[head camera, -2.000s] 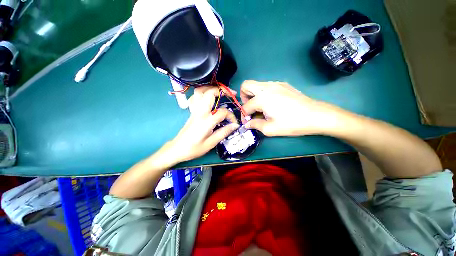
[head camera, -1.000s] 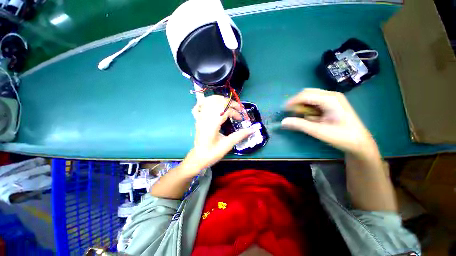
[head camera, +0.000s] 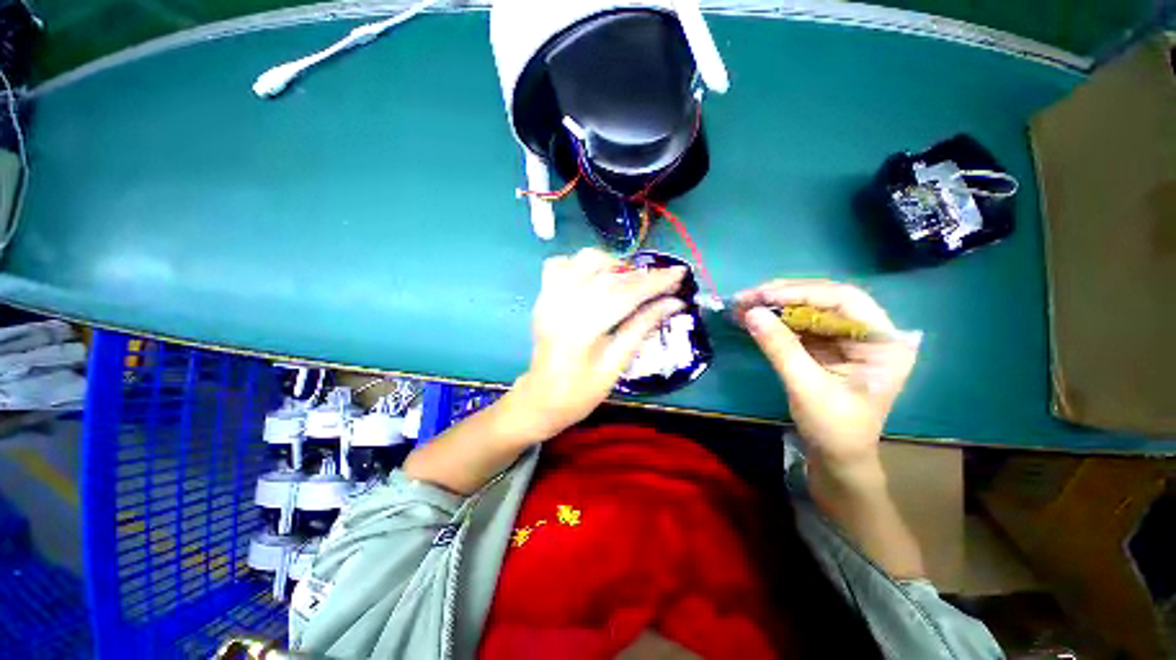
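Note:
The black camera head shell (head camera: 698, 348) with its pale circuit board (head camera: 660, 351) lies near the bench's front edge. My left hand (head camera: 587, 333) holds it from the left, fingers over its upper part. My right hand (head camera: 832, 361) holds a yellow-brown hand tool (head camera: 823, 321), its thin tip pointing left near a white plug (head camera: 711, 302) at the end of red wires (head camera: 690, 241). Whether the tip touches the plug is unclear. The wires run up to the white camera body (head camera: 522, 65), whose glossy black inner cover (head camera: 619, 90) faces me. Other thin coloured wires (head camera: 555, 194) hang at its left.
A spare black head shell (head camera: 948, 200) with a board sits at the right of the green bench (head camera: 323, 219). Brown cardboard (head camera: 1112, 245) stands at the far right. A white cable (head camera: 338, 54) lies at the upper left. A blue crate (head camera: 168, 477) with stacked white units (head camera: 303, 490) is below left.
The right hand left the shell, took up the tool and brought it back beside the shell's right side. The left hand stays at the shell. The view has shifted, and the camera body appears turned.

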